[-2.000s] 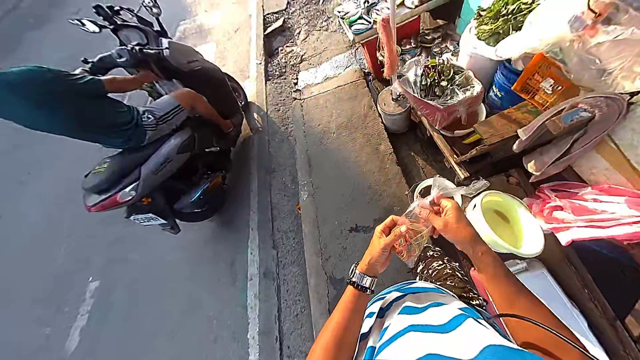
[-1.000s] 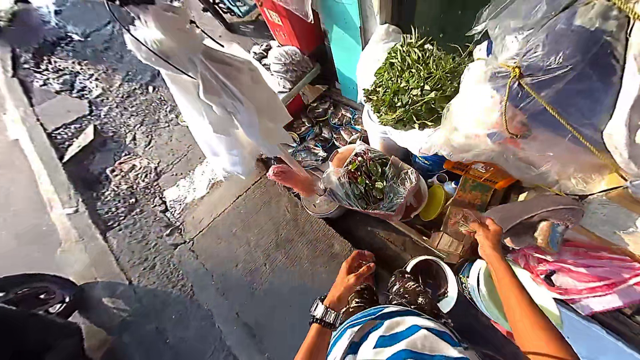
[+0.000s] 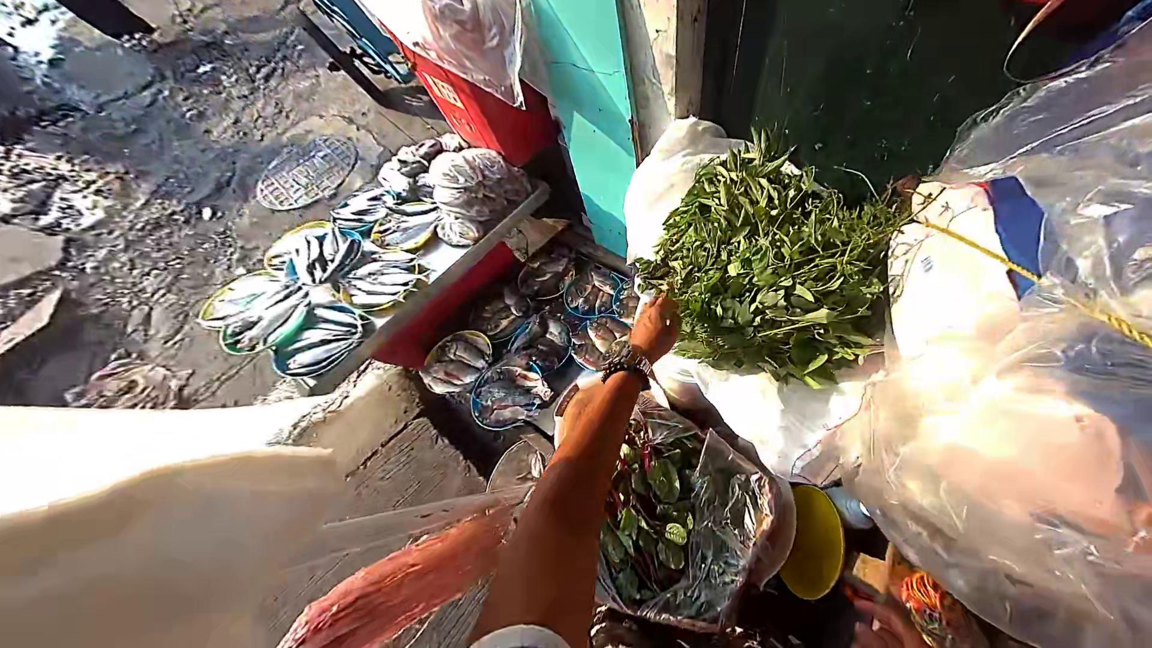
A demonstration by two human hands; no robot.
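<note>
My left hand point(image 3: 655, 326), with a watch on its wrist, reaches to the left edge of a heap of leafy green stems point(image 3: 778, 261) on a white sack. Its fingers are turned away, so their hold on the stems cannot be made out. Under that forearm sits a plastic-lined tub of dark green leaves point(image 3: 666, 526). What look like fingers of my right hand point(image 3: 880, 623) show blurred at the bottom edge, near a bundle of orange and red bands point(image 3: 924, 596); whether they hold anything is unclear.
Plates of silvery fish point(image 3: 319, 337) lie left of a red-sided table point(image 3: 450, 297), and bowls of fish point(image 3: 508, 396) right of it. A yellow dish point(image 3: 813, 543) stands beside the tub. Large clear plastic bags point(image 3: 1017, 432) fill the right; pale sheeting point(image 3: 162, 504) covers the lower left.
The view has swung strongly toward the fish and greens. My left hand has gone from near my lap to the leafy heap. Two seconds ago both hands held a clear plastic bag.
</note>
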